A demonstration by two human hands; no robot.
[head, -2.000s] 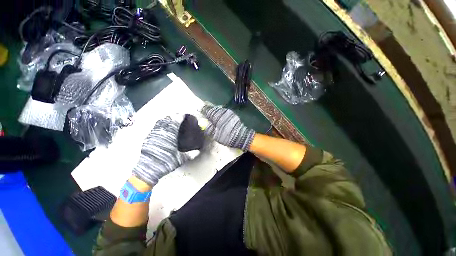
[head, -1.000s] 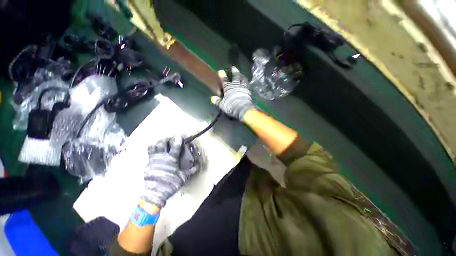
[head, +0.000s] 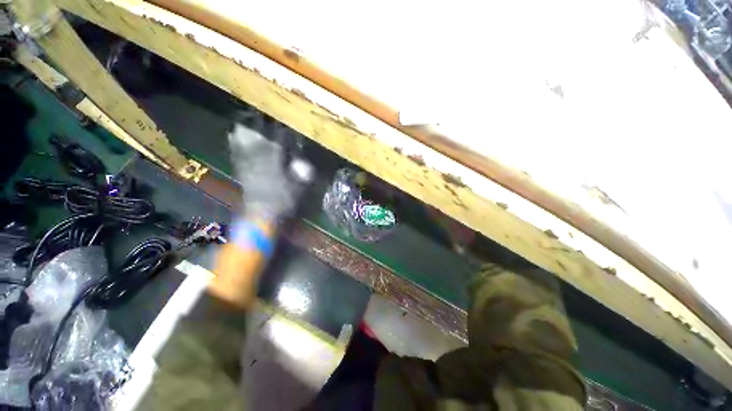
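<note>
My left hand (head: 269,172), in a grey-white knitted glove with a blue band at the wrist, is strongly blurred over the green conveyor belt. A dark blur lies at its fingertips, and I cannot tell whether it holds anything. A clear plastic bag (head: 343,202) lies on the belt to the right of it, with a green board-like part (head: 377,214) showing in it. My right sleeve (head: 514,301) reaches over the belt towards the cream frame. My right hand cannot be made out in the shadow there.
The cream frame (head: 353,140) and a white shelf (head: 514,88) cross above the belt. Bundled black cords (head: 132,269) and bubble-wrapped things (head: 76,301) lie at the left. The white work sheet (head: 156,337) shows beside my left sleeve. A brown rail (head: 361,269) edges the belt.
The view has swung to the belt and shelf. My left hand has left the unit on the sheet and moved over the belt. My right hand has gone out of sight near the frame.
</note>
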